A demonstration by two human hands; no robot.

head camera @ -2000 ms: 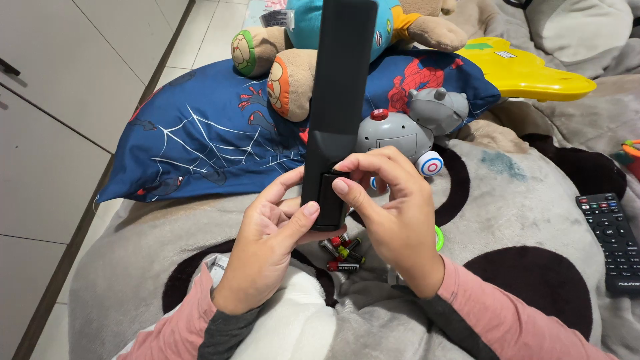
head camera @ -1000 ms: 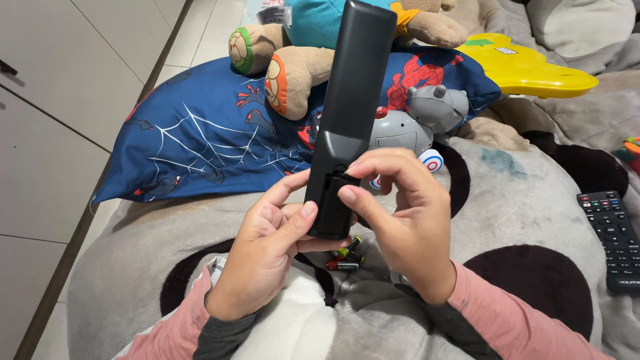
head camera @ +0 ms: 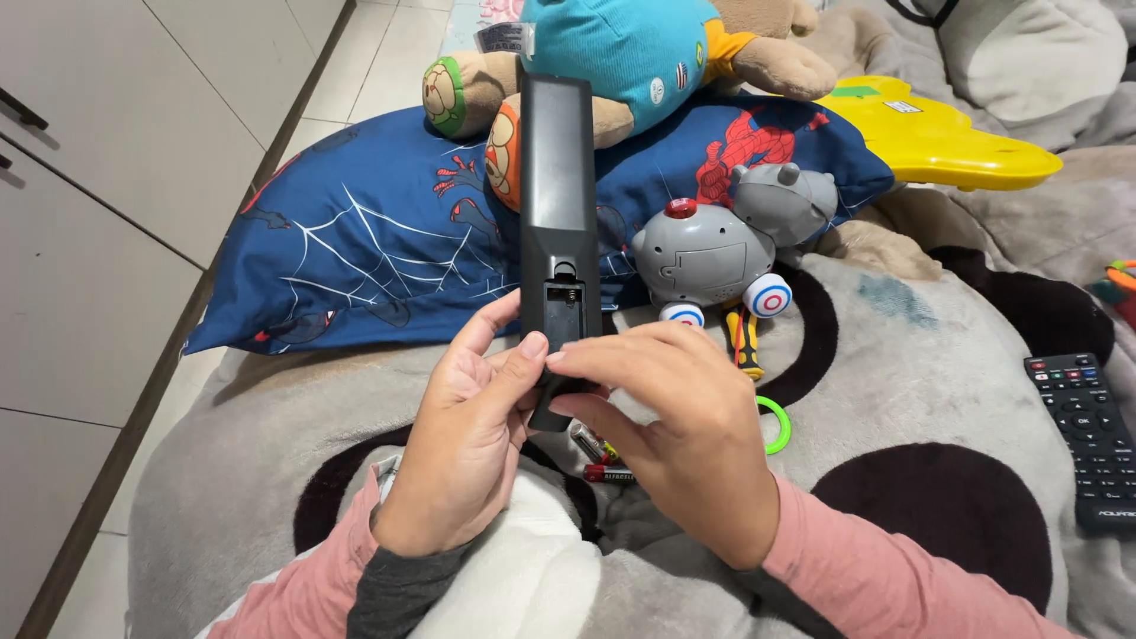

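Note:
A black remote control [head camera: 557,195] is held upright, its back facing me, with the battery compartment [head camera: 565,311] uncovered and a metal contact showing at its top. My left hand [head camera: 470,426] grips the lower end of the remote, thumb on its edge. At the compartment's lower end are the fingertips of my right hand [head camera: 683,426]; they seem to pinch the dark battery cover [head camera: 568,387], partly hidden by the fingers. Several batteries [head camera: 609,473] lie on the blanket below the remote, partly behind my right hand.
A patterned blue pillow [head camera: 382,240] lies ahead under a plush toy [head camera: 612,44]. Beside it are a grey wheeled toy [head camera: 710,253], a yellow-and-black handled tool [head camera: 744,342] and a yellow plastic object [head camera: 958,146]. A green ring [head camera: 777,426] and a second remote [head camera: 1084,435] lie on the blanket [head camera: 923,382].
The battery compartment was covered two seconds ago and now stands uncovered. My right hand has moved down along the remote, which is now closer to upright than one second ago.

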